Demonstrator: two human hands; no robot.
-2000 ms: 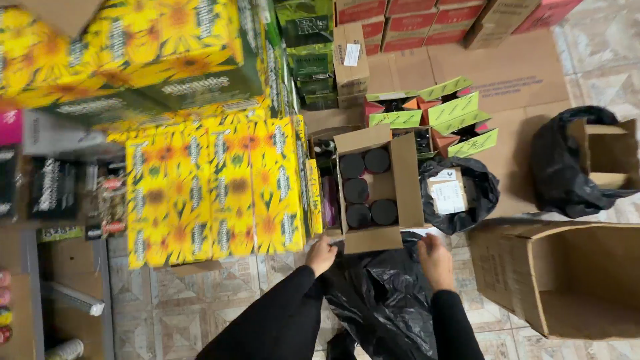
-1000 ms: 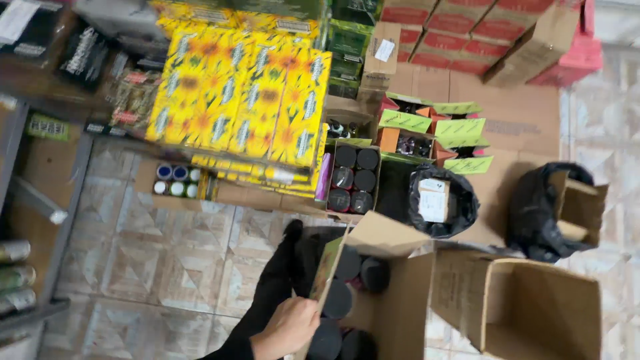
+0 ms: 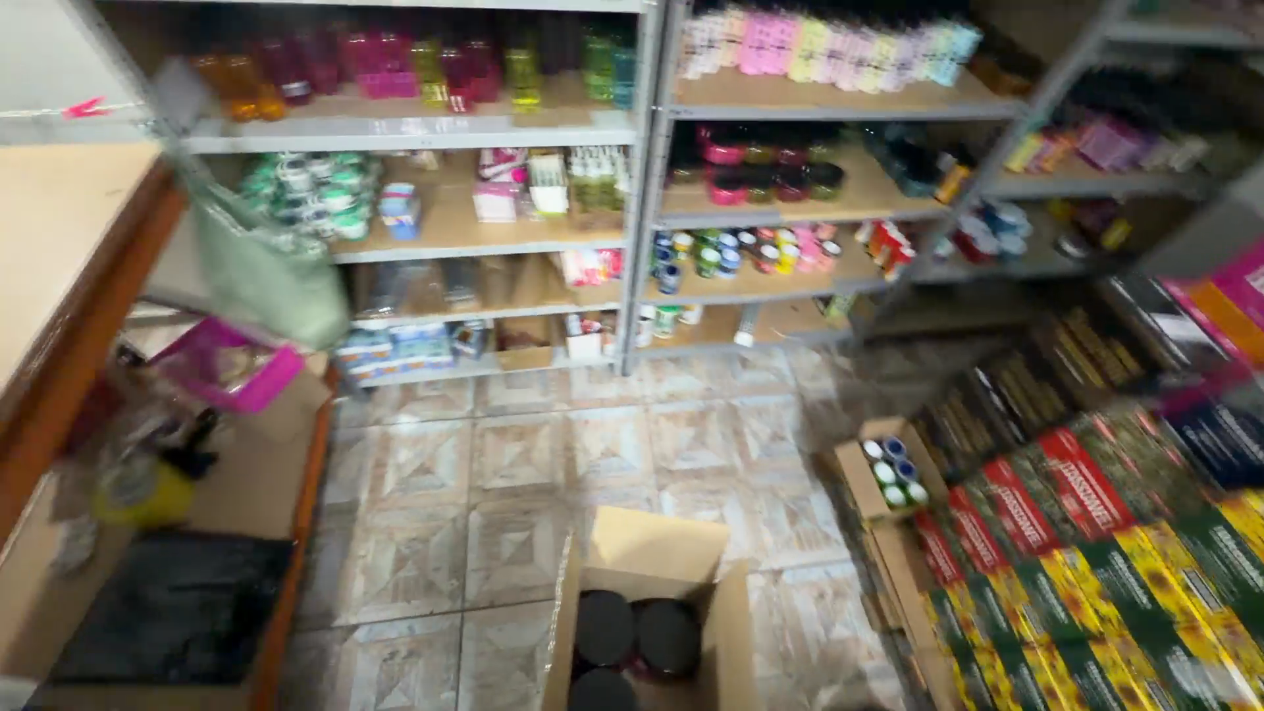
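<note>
An open cardboard box (image 3: 734, 632) shows at the bottom middle of the head view, its far flap (image 3: 657, 541) standing up. Several jars with black lids (image 3: 669, 637) sit inside it; the near part of the box is cut off by the frame's lower edge. Neither of my hands shows, so what they hold or touch is hidden. To the right, a small carton (image 3: 861, 474) of little bottles with white and blue caps (image 3: 894, 470) stands beside stacked boxes with yellow flower prints (image 3: 1096, 592).
Metal shelves (image 3: 637, 197) with bottles, jars and packets run across the back. At left is a wooden table (image 3: 74, 237), with a pink basket (image 3: 262, 380) and a black plastic bag (image 3: 173, 607) on a lower shelf. Tiled floor (image 3: 513, 494) lies between.
The view has swung round from the floor stacks to the shelves. My hand, seen on a box flap a second ago, is out of view.
</note>
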